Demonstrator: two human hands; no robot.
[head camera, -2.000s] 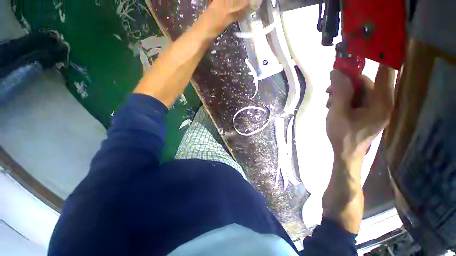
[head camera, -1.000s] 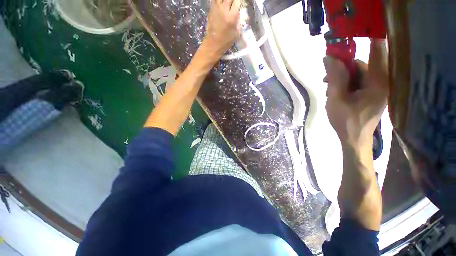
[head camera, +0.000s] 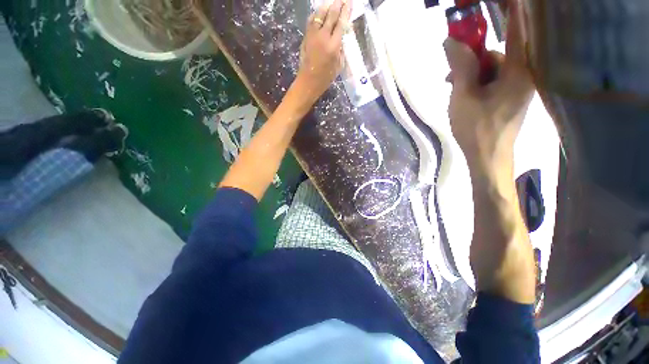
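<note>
My right hand is closed around the red handle of the cutting machine at the upper right. The machine's body is largely cut off by the top and right edges. My left hand lies near the top centre, fingers together and pointing up, at the fabric edge beside the flat silver base plate; whether it grips anything is unclear. The white fabric lay has a wavy cut edge. Curved white trimmings run along that edge, on the table side.
A thin white fabric loop lies on the dark speckled table. A dark weight lies on the lay at right. A round pale tub stands beyond the table's left edge. Scraps litter the green floor.
My hands and the red handle have moved up in view, the right ones also slightly left. The red bracket has mostly left the frame. The tub and the dark weight have come more into view.
</note>
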